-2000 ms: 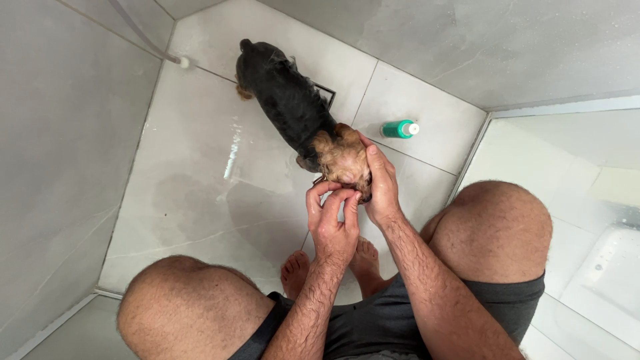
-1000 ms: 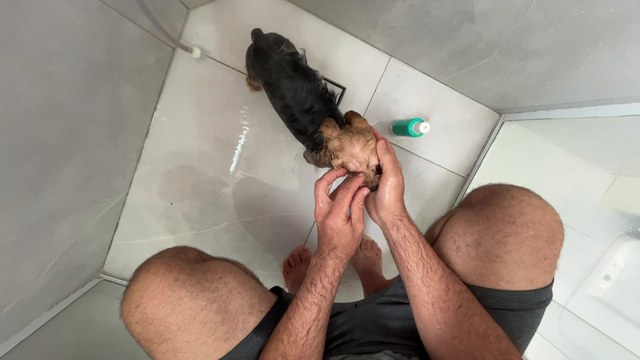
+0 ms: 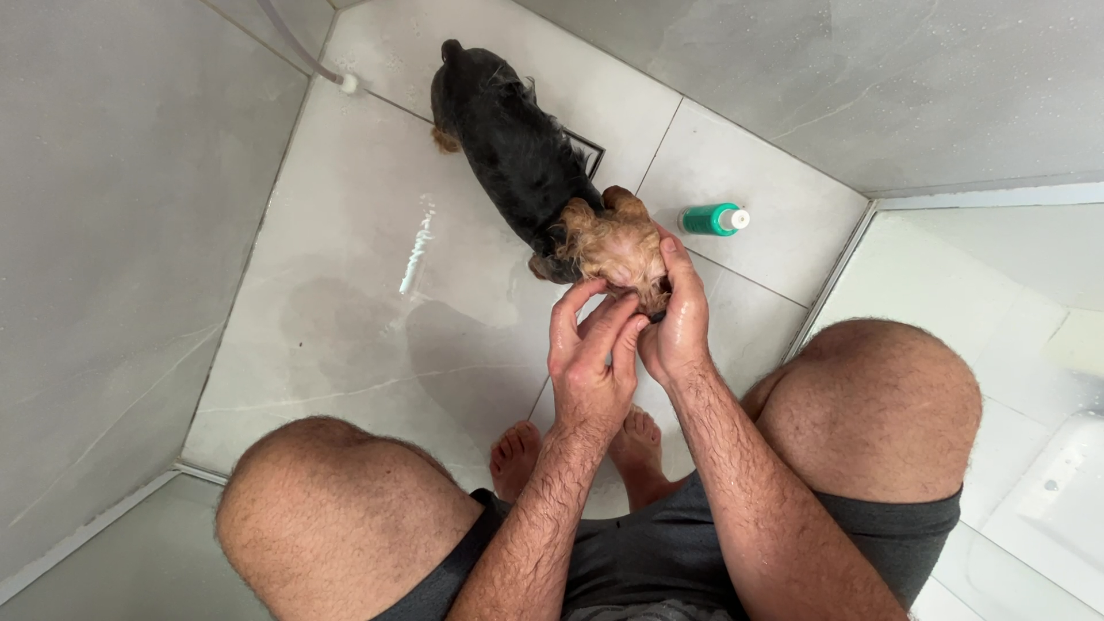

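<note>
A small wet dog [image 3: 517, 142] with a black back and a tan head stands on the shower floor, its head toward me. My right hand [image 3: 681, 315] cups the right side of the dog's head [image 3: 623, 250] and its muzzle. At the left side of the face, my left hand [image 3: 595, 341] has its fingers bent, the fingertips touching the fur near the muzzle and eye. Whether they pinch anything is hidden. The dog's muzzle lies partly behind my fingers.
A green bottle with a white cap [image 3: 713, 219] lies or stands right of the dog's head. A square floor drain [image 3: 591, 153] shows beside its body. A hose [image 3: 297, 47] hangs at the upper left. Grey walls meet the wet tiled floor [image 3: 345, 345]; my feet and knees are below.
My left hand's fingers have shifted slightly at the dog's face. My right hand still cups the head, and the dog stands in much the same pose.
</note>
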